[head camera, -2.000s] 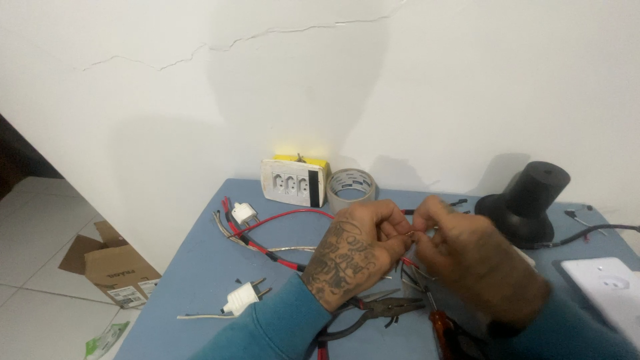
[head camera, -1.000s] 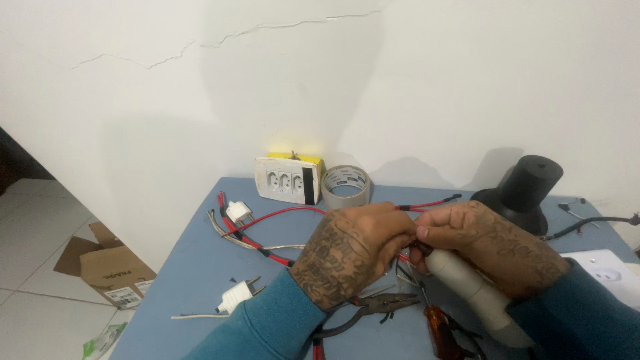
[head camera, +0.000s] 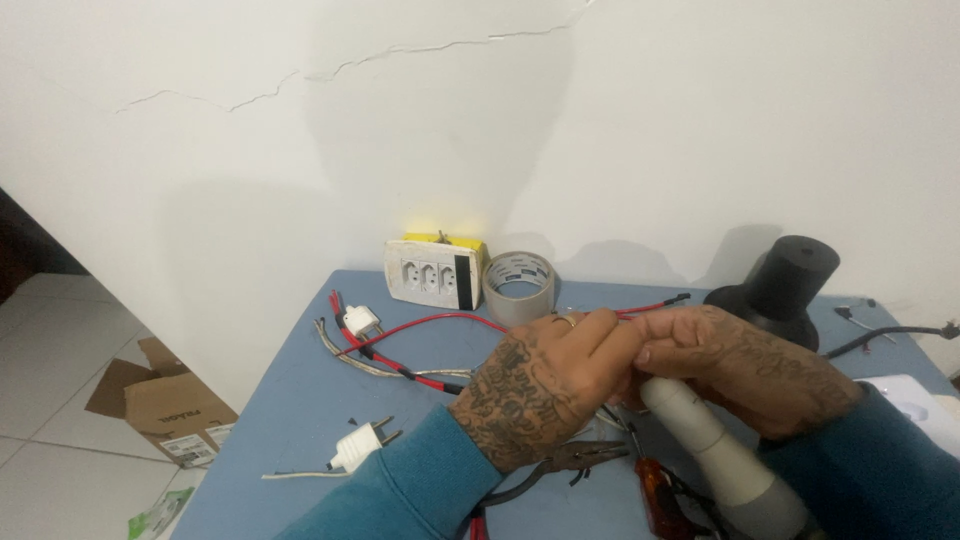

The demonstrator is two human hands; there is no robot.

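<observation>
My left hand (head camera: 547, 375) and my right hand (head camera: 712, 360) meet at the fingertips above the blue table, near its right half. Their fingers are bent together, and what they pinch is hidden behind them. Beneath the right hand lies a whitish cylindrical object (head camera: 720, 450), its near end grey. Pliers (head camera: 585, 454) with dark handles rest below the left hand, beside a screwdriver with an orange handle (head camera: 658, 495). Red wire (head camera: 435, 316) runs behind the hands. Two white plugs, one at the back (head camera: 362, 321) and one nearer (head camera: 358, 448), lie left of them.
A triple socket outlet (head camera: 427, 276) on a yellow box and a roll of tape (head camera: 520, 285) stand against the wall. A black cone-shaped object (head camera: 787, 292) and a white plate (head camera: 911, 405) are at the right. An open cardboard box (head camera: 176, 405) is on the floor.
The right hand has turned and its fingers now lie against the left hand's. The whitish cylinder, not visible two seconds ago, shows beneath the right hand.
</observation>
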